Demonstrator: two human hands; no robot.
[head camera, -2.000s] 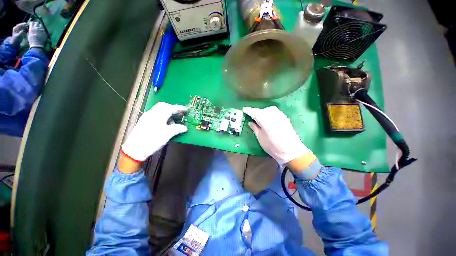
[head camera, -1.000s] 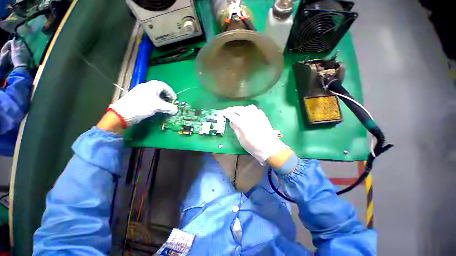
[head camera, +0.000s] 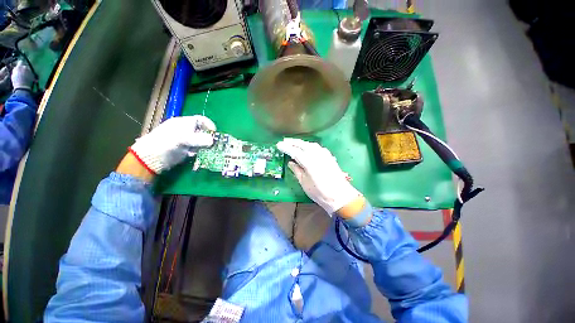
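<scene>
A green circuit board (head camera: 239, 159) with small parts lies at the mat's front left. My left hand (head camera: 171, 145), in a white glove with a red cuff edge, is at its upper left corner, fingers closed on a thin solder wire (head camera: 116, 105). The wire comes from the upper left, and a short end stands up past the fingers. My right hand (head camera: 316, 173), in a white glove, holds the board's upper right corner with its fingertips. Its thumb is partly hidden. The soldering iron (head camera: 435, 146) sits in its stand, right of the board.
The green mat (head camera: 378, 186) holds the stand's yellow sponge (head camera: 399, 148), fume hood (head camera: 299, 94), beige-white box (head camera: 217, 48), black fan (head camera: 392, 53), pale bottle (head camera: 345, 47), blue stick (head camera: 177, 88) and dark tool (head camera: 220, 82). The conveyor (head camera: 69, 164) is left; another person's gloved hand (head camera: 22, 74) shows beyond.
My left hand has left the board's left edge, taken the solder wire and come to the upper left corner. My right hand stays at the board's right end. The camera view has shifted.
</scene>
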